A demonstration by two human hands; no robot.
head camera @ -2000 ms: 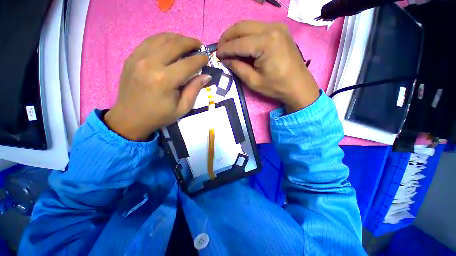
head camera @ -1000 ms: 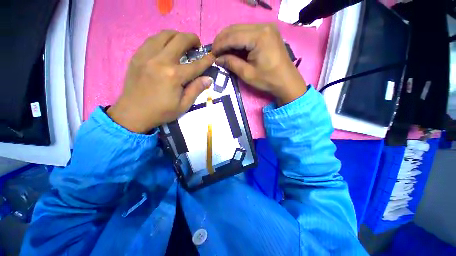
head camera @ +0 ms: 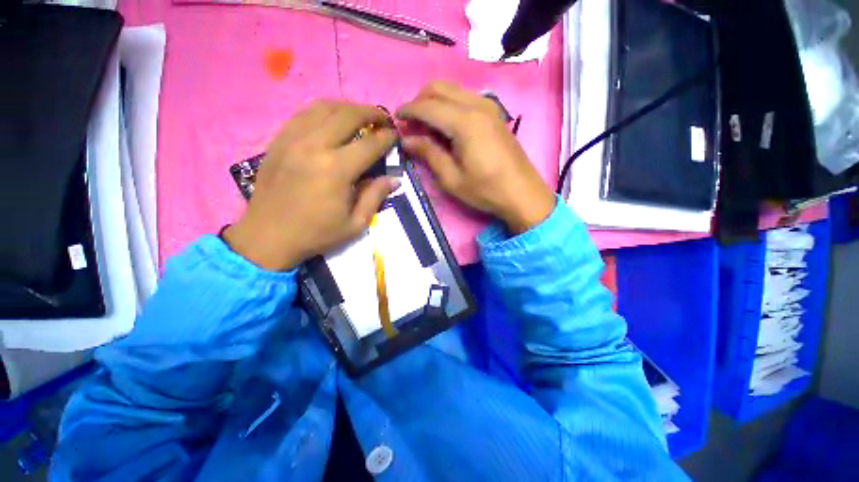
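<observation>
An opened tablet screen assembly (head camera: pixel 421 325) lies tilted before me, black-edged with a white inside. An orange-gold flex cable (head camera: pixel 381 287) runs down its middle. My left hand (head camera: pixel 316 179) lies over its upper left part, thumb on the assembly and fingertips at the top end. My right hand (head camera: pixel 480 155) pinches at the top end, fingertips close to the left ones. What the fingertips hold is too small and hidden to tell. A dark part with small metal pieces (head camera: pixel 247 172) sticks out left of my left hand.
A dark pointed driver tip (head camera: pixel 527 28) hangs at the top over white paper; its cord crosses right. Black slabs on white sheets stand left (head camera: pixel 47 188) and right (head camera: pixel 664 113). Tweezers (head camera: pixel 377 23) and an orange pick (head camera: pixel 278 63) lie on the pink mat. Blue bins (head camera: pixel 659 311) are lower right.
The view has shifted, showing more at the top and right. The dark part with metal pieces now sticks out left of my left hand. Both hands stay together at the top end.
</observation>
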